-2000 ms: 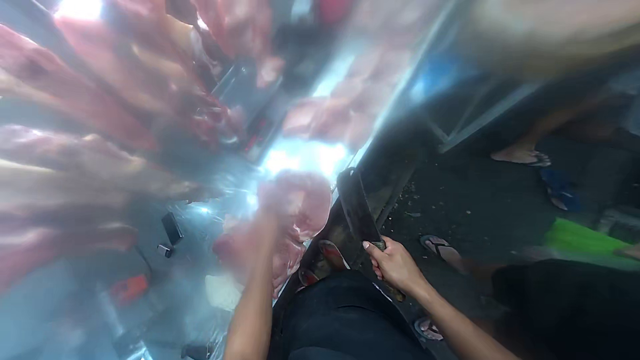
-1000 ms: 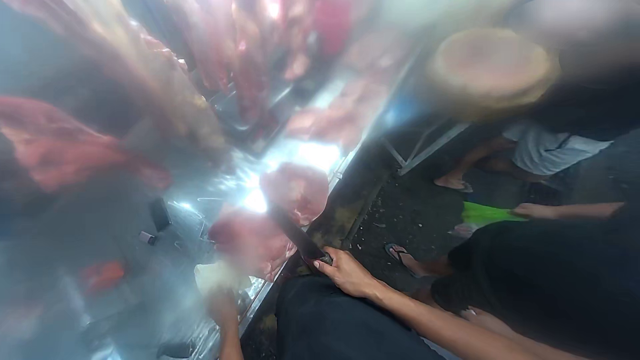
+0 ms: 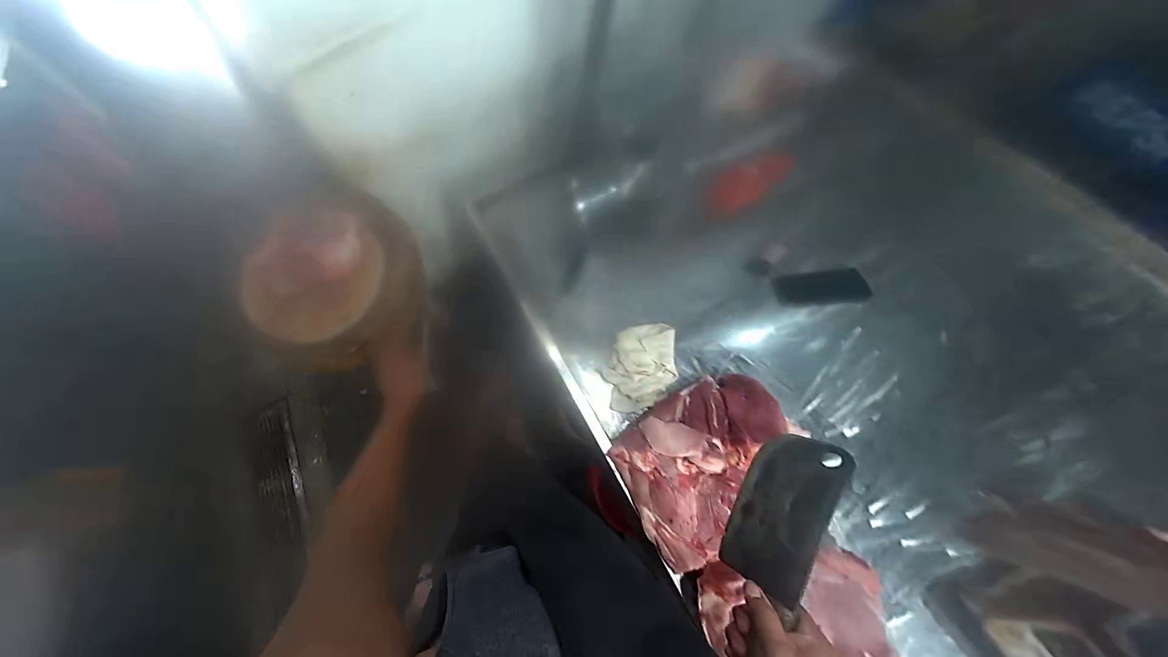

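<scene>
At the lower right, my right hand point(image 3: 771, 630) grips the handle of a meat cleaver point(image 3: 787, 520), whose broad dark blade with a hole near its corner lies over a large piece of raw meat point(image 3: 684, 465). The meat rests by the edge of a shiny metal table point(image 3: 922, 365). My left arm reaches out to the left; my left hand point(image 3: 400, 370) is blurred beside a round chopping block point(image 3: 315, 274) with something pinkish on top. Whether its fingers hold anything does not show.
A crumpled pale cloth point(image 3: 643, 365) lies just beyond the meat. Farther over the table are a dark rectangular object point(image 3: 823, 286) and a blurred red item point(image 3: 748, 185). Blurred meat point(image 3: 1077, 557) shows at the lower right. The table's raised metal edge point(image 3: 557, 356) runs diagonally past my legs.
The view has swung far to the left. My left hand has moved from beside the pale cloth and meat to the round block. The cleaver stays in my right hand.
</scene>
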